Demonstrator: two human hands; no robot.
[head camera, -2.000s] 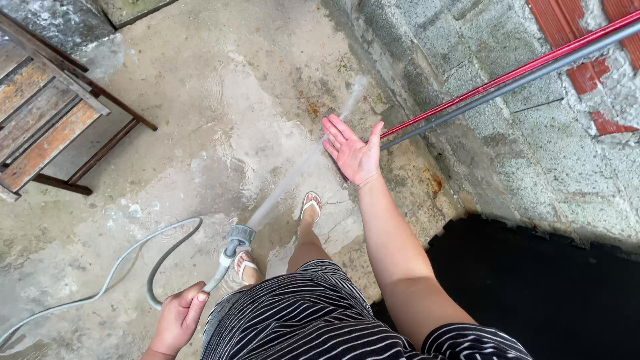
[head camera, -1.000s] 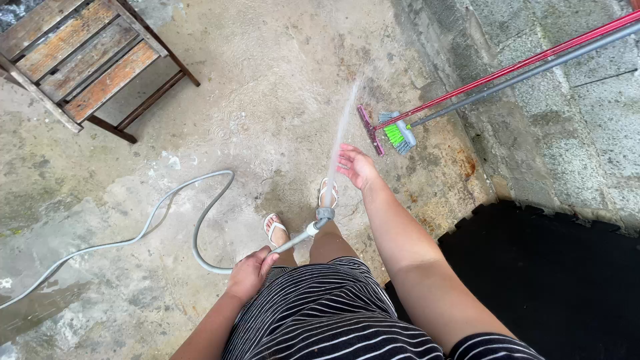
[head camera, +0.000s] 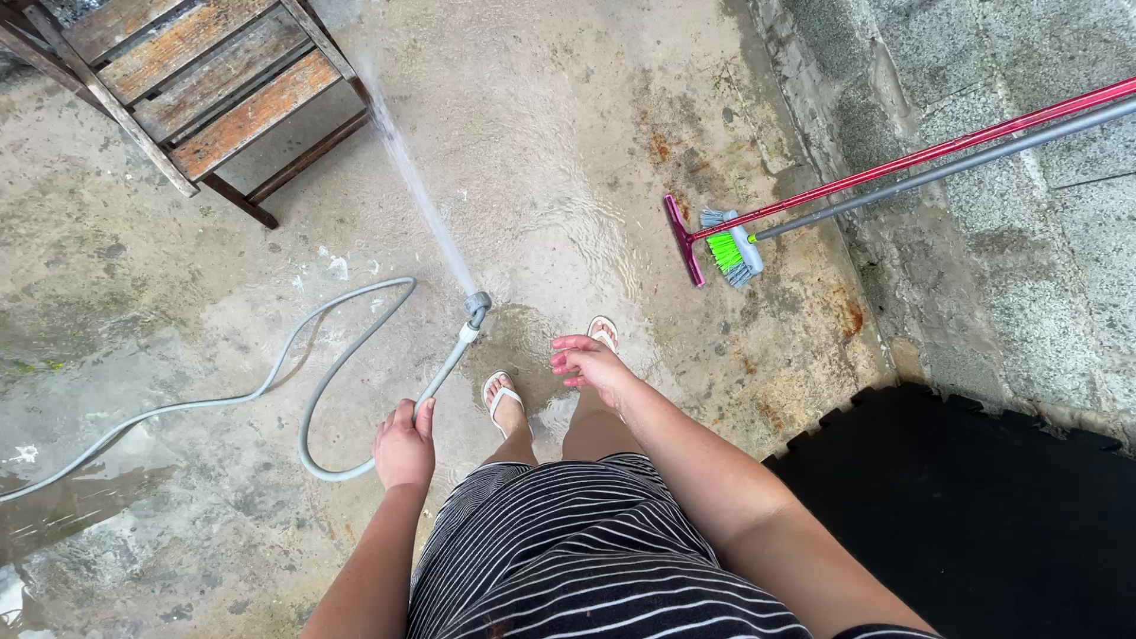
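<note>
My left hand is closed around a grey garden hose, a short way below its nozzle. A stream of water shoots from the nozzle toward the wooden chair, up and to the left. The rest of the hose curls over the wet concrete floor to the left. My right hand holds nothing; its fingers are apart and slightly bent, in front of my right foot in a white flip-flop.
A slatted wooden chair stands upper left. A squeegee and a broom rest on the floor at right, their handles reaching over the concrete block wall. A black interlocking mat lies lower right.
The water stream has swung from pointing up and right, beside my right hand, to up and left toward the chair. My right hand has drawn back toward my body.
</note>
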